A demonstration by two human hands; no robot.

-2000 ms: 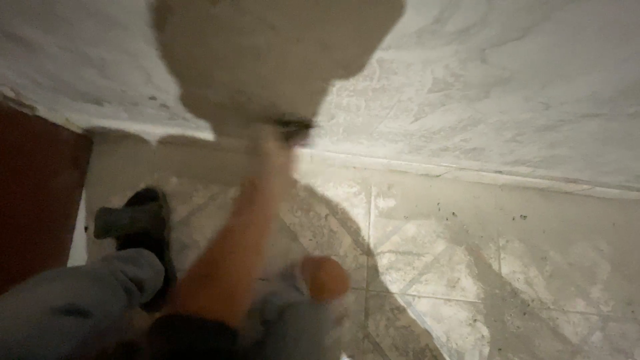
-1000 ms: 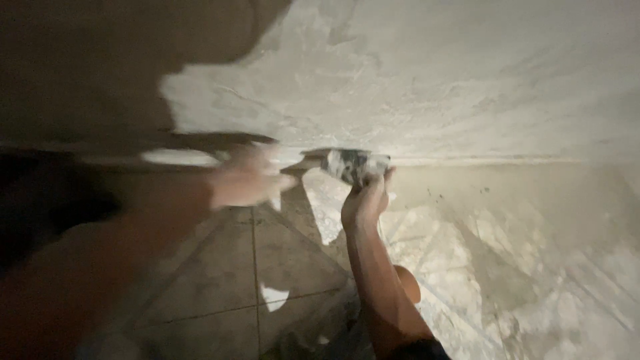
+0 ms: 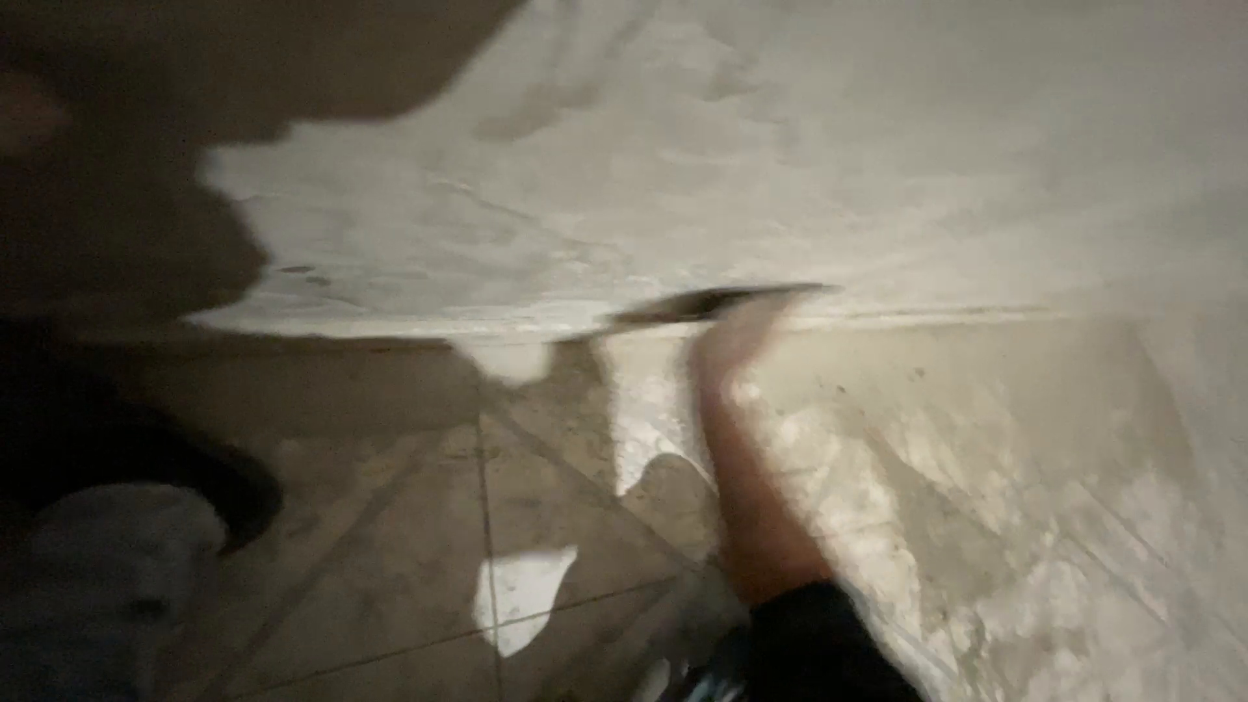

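My right hand (image 3: 746, 336) reaches up from the bottom, blurred, at the foot of the pale wall (image 3: 634, 195). A dark, flat, blurred thing (image 3: 717, 302) lies along the wall at its fingers; whether it is a tool or partly shadow cannot be told, nor can the grip. At the far left edge, a dim skin-toned blur (image 3: 29, 112) may be my left hand, in front of the shadowed wall; its fingers do not show.
A narrow ledge (image 3: 926, 319) runs along the base of the wall above the tiled floor (image 3: 380, 546). A leg in grey trousers (image 3: 127, 575) and a dark shoe (image 3: 244, 487) are at the lower left. Shadows and bright light patches cross the floor.
One second ago both hands were near the wall's base, the right one at a dark and whitish object. The left hand has since moved away from there.
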